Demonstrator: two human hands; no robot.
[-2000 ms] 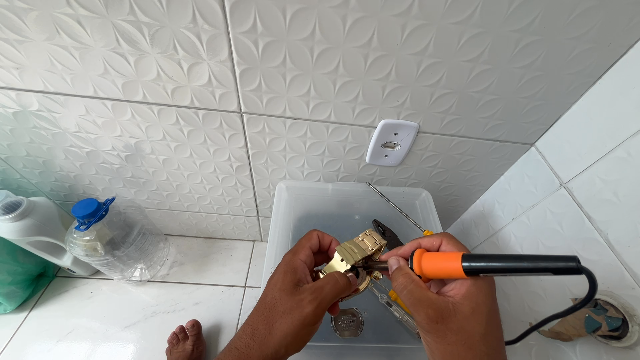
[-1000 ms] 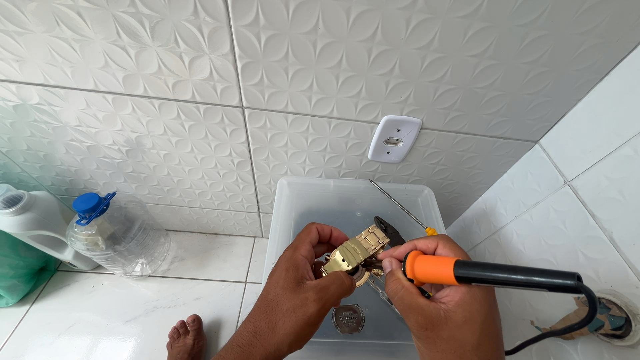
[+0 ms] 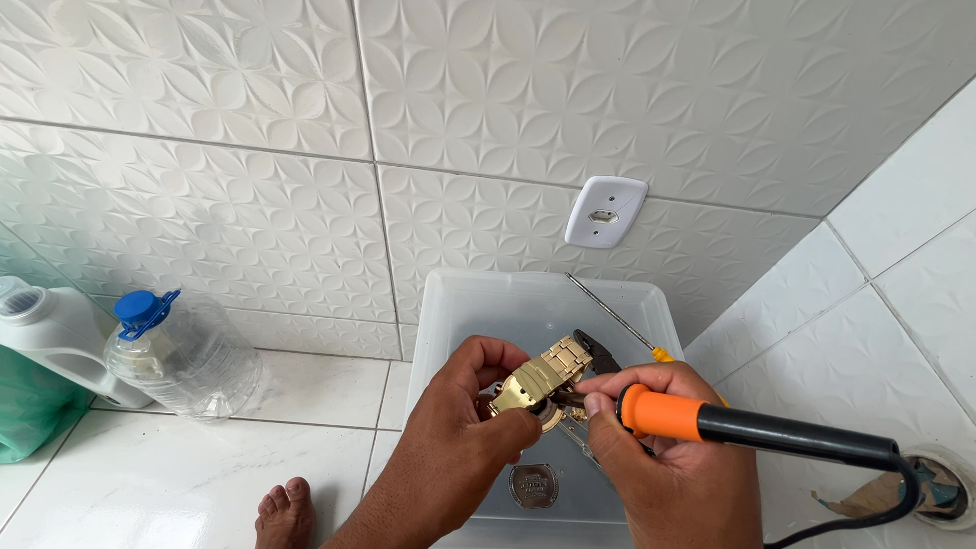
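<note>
My left hand point(image 3: 473, 435) grips a gold-coloured metal wristwatch point(image 3: 543, 375) by its case and bracelet clasp, above a translucent plastic box. In my right hand point(image 3: 671, 473) is a soldering iron point(image 3: 732, 423) with an orange and black handle; its metal barrel points left into the watch, and its tip is hidden. A metal watch case back point(image 3: 534, 486) bearing writing lies on the box top point(image 3: 465, 305), below the watch. Black-jawed pliers point(image 3: 597, 351) lie behind the watch, partly hidden. Beyond my right hand rests a screwdriver point(image 3: 610, 311) with a yellow handle.
On the tiled wall behind the box is a power socket point(image 3: 606, 213). At the left stand a clear bottle with a blue cap point(image 3: 191, 358), a white jug point(image 3: 61, 335) and a green bag point(image 3: 34, 412). The iron's black cord point(image 3: 907, 496) hangs at the right, near a round floor opening point(image 3: 945, 488).
Both hands keep their hold on the watch and the iron. The iron's handle end has tilted lower than two seconds ago.
</note>
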